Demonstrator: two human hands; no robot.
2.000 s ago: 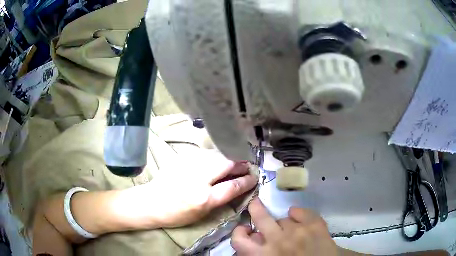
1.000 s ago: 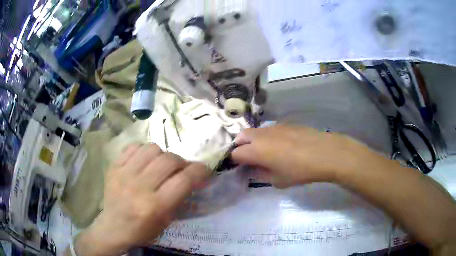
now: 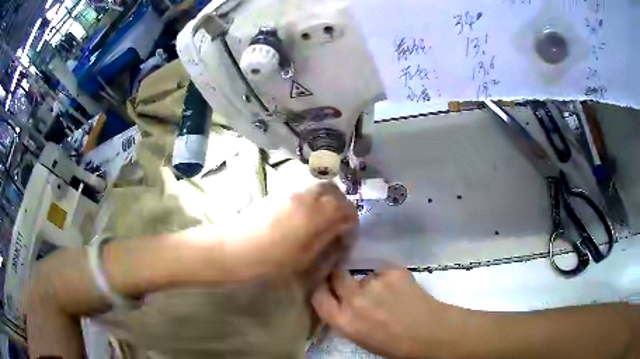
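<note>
The khaki garment [image 3: 217,315] lies in folds left of and below the sewing machine head [image 3: 309,77], partly glaring white under the lamp. My left hand [image 3: 305,228] is on the cloth just left of the needle area [image 3: 359,203], its fingers bent and blurred; it grips the cloth. My right hand [image 3: 372,301] is lower and to the right, its thumb and finger closed on the garment's edge near the front edge of the metal bed. The exact edge between the hands is hidden by the fingers.
Large shears [image 3: 579,224] and slimmer tools [image 3: 593,147] lie on the grey bed [image 3: 449,168] at right. A handwritten paper [image 3: 505,49] with a round object [image 3: 551,45] is behind. The lamp [image 3: 191,133] hangs left of the head. Another machine [image 3: 45,217] stands at far left.
My left hand has moved right and up to the needle area, and my right hand has moved down from it. The garment now covers the table front at lower left.
</note>
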